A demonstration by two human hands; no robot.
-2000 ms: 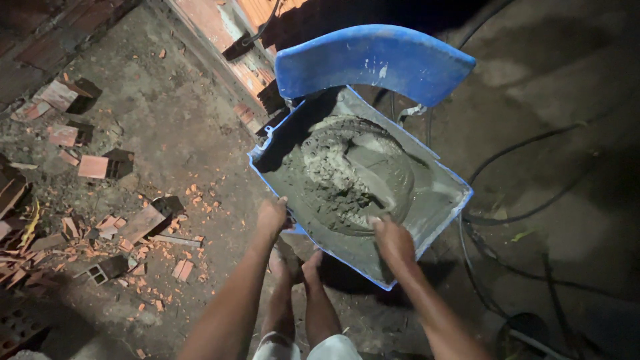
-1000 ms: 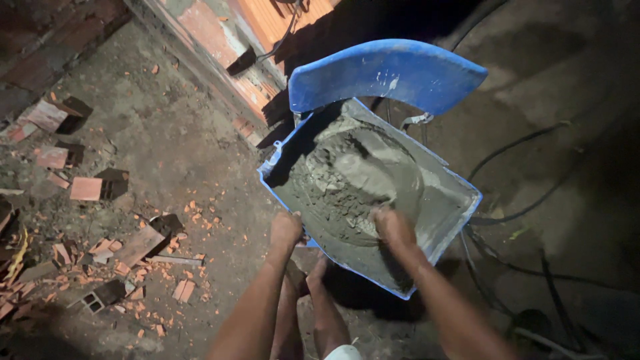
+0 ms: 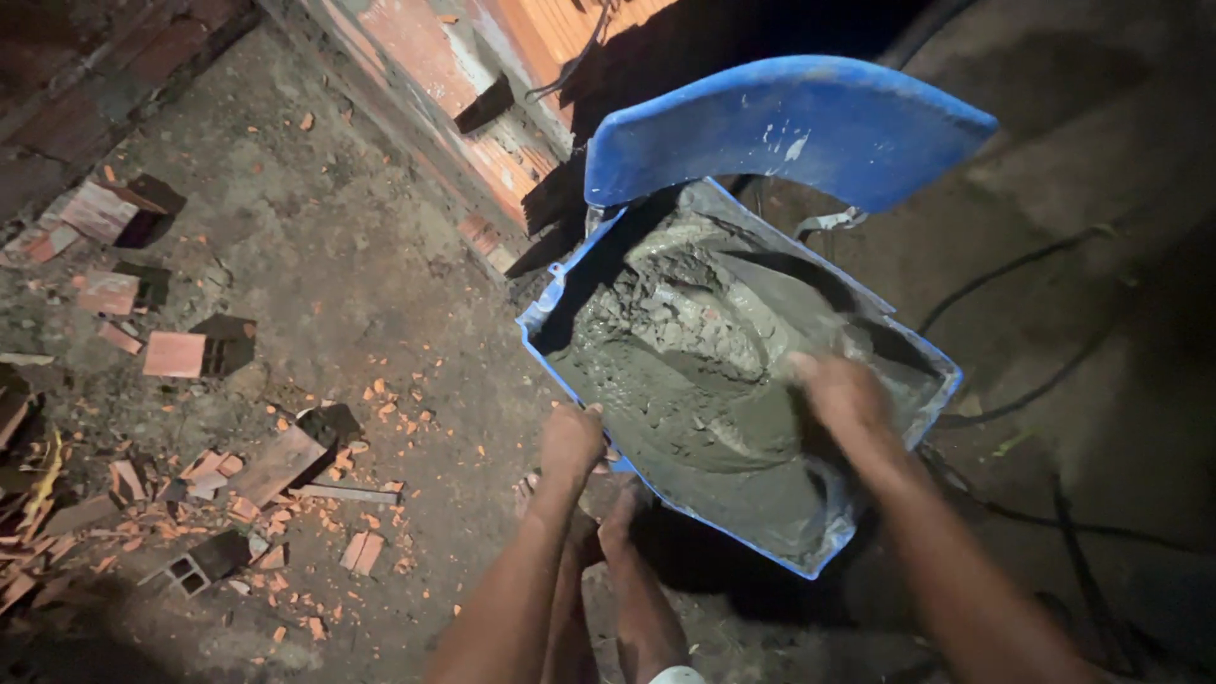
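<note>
A blue open-topped container (image 3: 573, 391) with cracked-looking, angular edges holds wet grey mortar (image 3: 693, 332). My left hand (image 3: 572, 439) is closed on its near left rim. Over the right part of the mortar is my right hand (image 3: 845, 394), fingers curled and blurred; it appears to grip a tool whose shape is mostly hidden in the mix. Beyond the container's far edge stands a curved blue plastic panel (image 3: 779, 133) with pale splashes.
Broken hollow clay bricks (image 3: 175, 354) and orange shards (image 3: 313, 513) lie on the dirt floor at left. A brick wall (image 3: 446, 85) runs behind the container at upper left. Black cables (image 3: 1026, 261) cross the ground at right. My bare feet (image 3: 617, 503) are close to the near rim.
My right hand has moved right across the mortar, whose surface has been reshaped. My left hand remains on the rim.
</note>
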